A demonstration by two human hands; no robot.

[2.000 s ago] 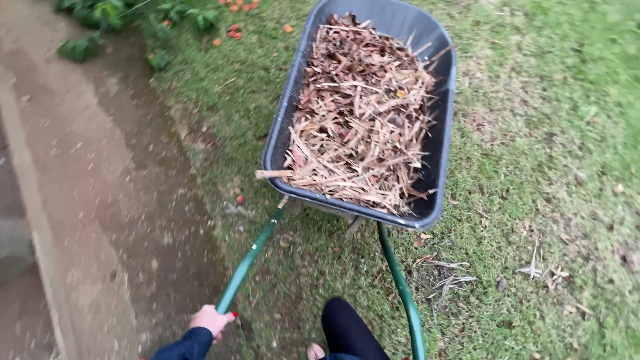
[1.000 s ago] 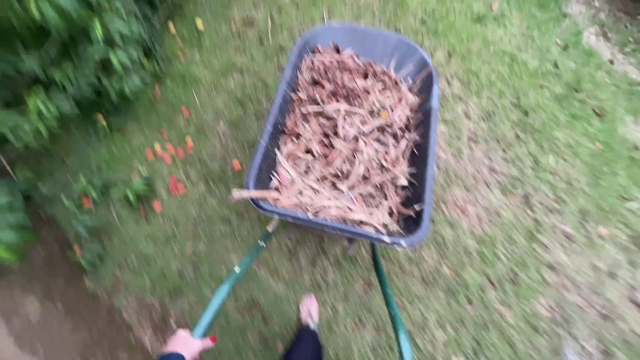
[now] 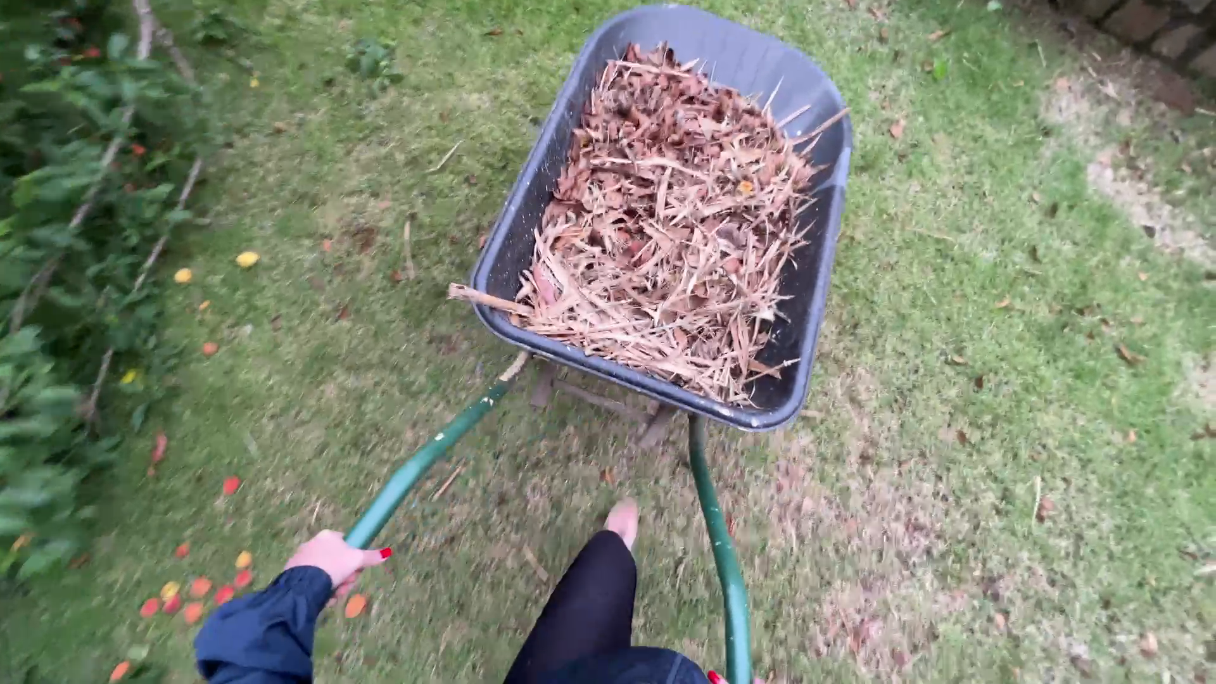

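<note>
My left hand (image 3: 332, 562) is closed around the left green metal handle (image 3: 418, 465) of a wheelbarrow. Of my right hand (image 3: 724, 678), only a bit of finger with a red nail shows at the bottom edge, beside the right green handle (image 3: 717, 537); its grip is cut off by the frame. Ahead of me, the wheelbarrow's black plastic tray (image 3: 826, 247) holds a heap of dry leaves and shredded plant scraps (image 3: 665, 228). A thicker stick (image 3: 486, 300) pokes out over the tray's near left rim.
Leafy green shrubs (image 3: 47, 418) with bare branches line the left side. Orange, red and yellow fallen leaves or fruits (image 3: 200, 587) dot the grass (image 3: 950, 475). A stone edging (image 3: 1178, 38) lies at the top right. My leg and foot are between the handles.
The wheelbarrow has moved over the grass, away from the paved strip seen at left earlier. My left hand has stayed on its handle. The view has shifted with the walking.
</note>
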